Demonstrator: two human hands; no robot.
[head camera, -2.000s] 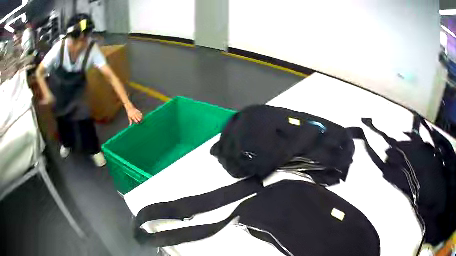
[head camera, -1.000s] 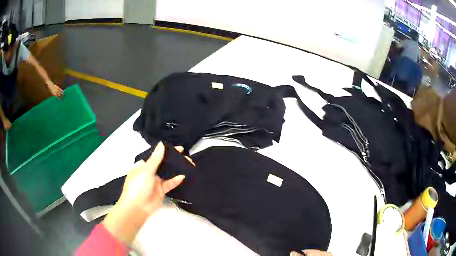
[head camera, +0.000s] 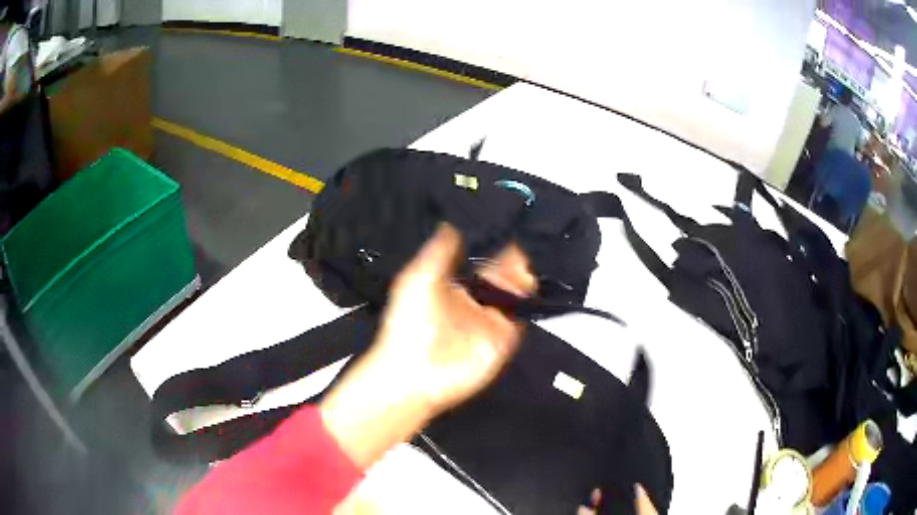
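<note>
A black bag with a cream label (head camera: 568, 384) lies flat on the white table in front of me. A silvery zip line runs along its lower edge, and its wide black strap (head camera: 256, 372) loops out to the left. My left hand (head camera: 442, 327), blurred and in a red sleeve, is raised over the bag's upper edge. Its fingers are closed around a thin black strip (head camera: 573, 310) that trails right. My right hand (head camera: 618, 501) shows only as fingertips at the bottom edge, against the bag's black fabric; its grip is hidden.
Stacked black bags (head camera: 372, 221) lie behind. More black bags (head camera: 779, 332) are heaped at right, beside brown fabric (head camera: 880, 256). A tape roll (head camera: 786, 478) and an orange cylinder (head camera: 845, 463) stand near right. A green crate (head camera: 101, 241) is on the floor at left.
My left hand has moved right and up from the strap base, and a thin black strip now shows at its fingers. The green crate is tilted differently, and the person beside it is mostly out of view.
</note>
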